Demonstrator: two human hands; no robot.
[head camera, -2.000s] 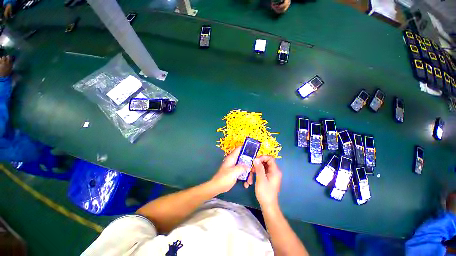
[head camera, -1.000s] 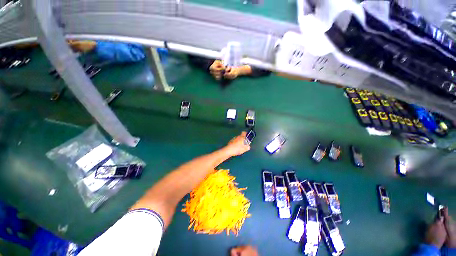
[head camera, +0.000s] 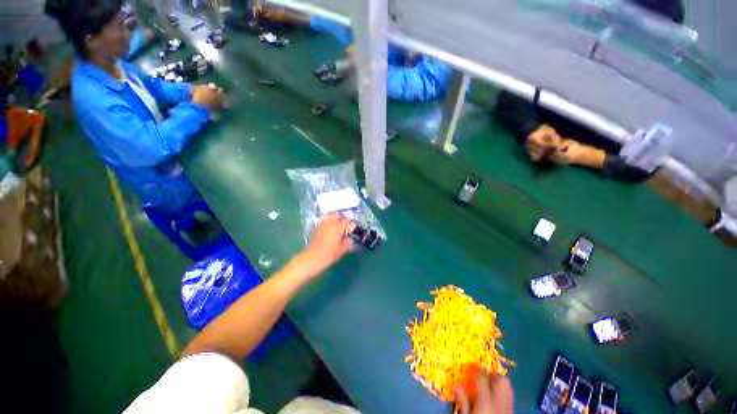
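Observation:
My left hand (head camera: 327, 240) is over the clear plastic bag (head camera: 313, 184), its fingers at dark handsets (head camera: 368, 237) lying there. The hand hides part of them, so its hold is unclear. My right hand (head camera: 487, 393), cut off by the bottom edge, has its fingertips at the near side of the yellow-orange strip heap (head camera: 454, 335). Whether it pinches a strip cannot be told. Handsets (head camera: 558, 383) lie right of the heap, partly out of frame.
A white label (head camera: 338, 200) is on the bag. A metal post (head camera: 374, 105) stands behind it. Several phones (head camera: 551, 285) lie along the belt. A person in blue (head camera: 129, 117) is at upper left, above a blue stool (head camera: 214, 283). Another person's hands (head camera: 549, 144) are across the bench.
The view has swung left. My left hand has left a phone on the belt and moved back to the bag. My right hand has come to the heap.

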